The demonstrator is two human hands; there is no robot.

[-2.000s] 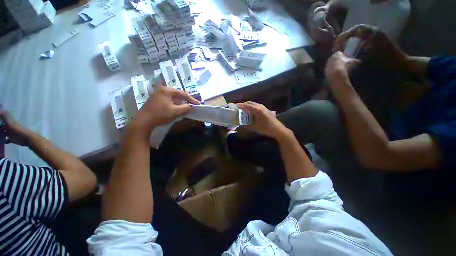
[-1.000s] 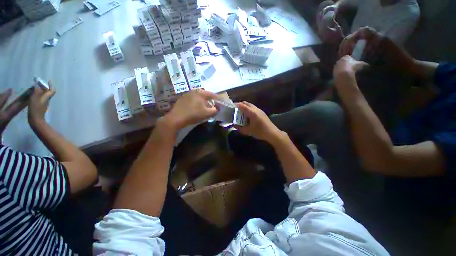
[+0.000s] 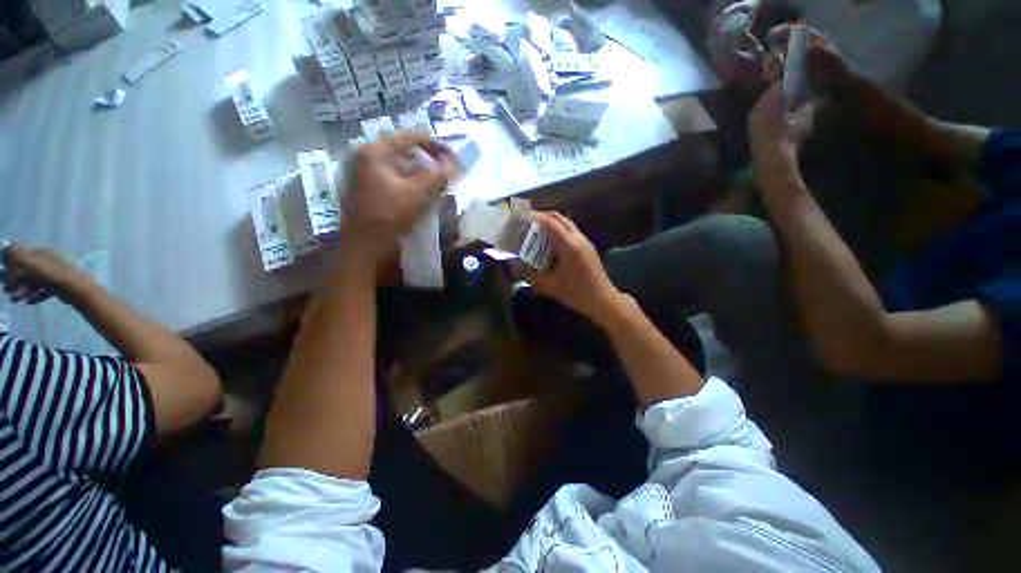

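My right hand [image 3: 569,264] holds a white carton [image 3: 535,246] over the lap, at the table's front edge. Its open end and raised flaps face left; its printed end faces me. My left hand [image 3: 386,190] is to the left and above it, apart from the carton, with blurred fingers bent together. A plain white strip [image 3: 422,255] hangs down from under my left hand. I cannot tell whether anything else is between the fingertips. Upright-looking printed cartons [image 3: 269,227] stand in a row on the table left of and behind my left hand.
Stacked cartons [image 3: 375,67] stand at the table's centre, with a heap of loose cartons [image 3: 526,84] to their right. An open corrugated box [image 3: 481,448] is between my knees. A person in stripes [image 3: 78,448] sits left; a person in dark blue [image 3: 929,302] handles a white piece at right.
My left hand has moved away from the carton, left and up, with the white strip. The carton's open end now shows. The left neighbour's hands have drawn back.
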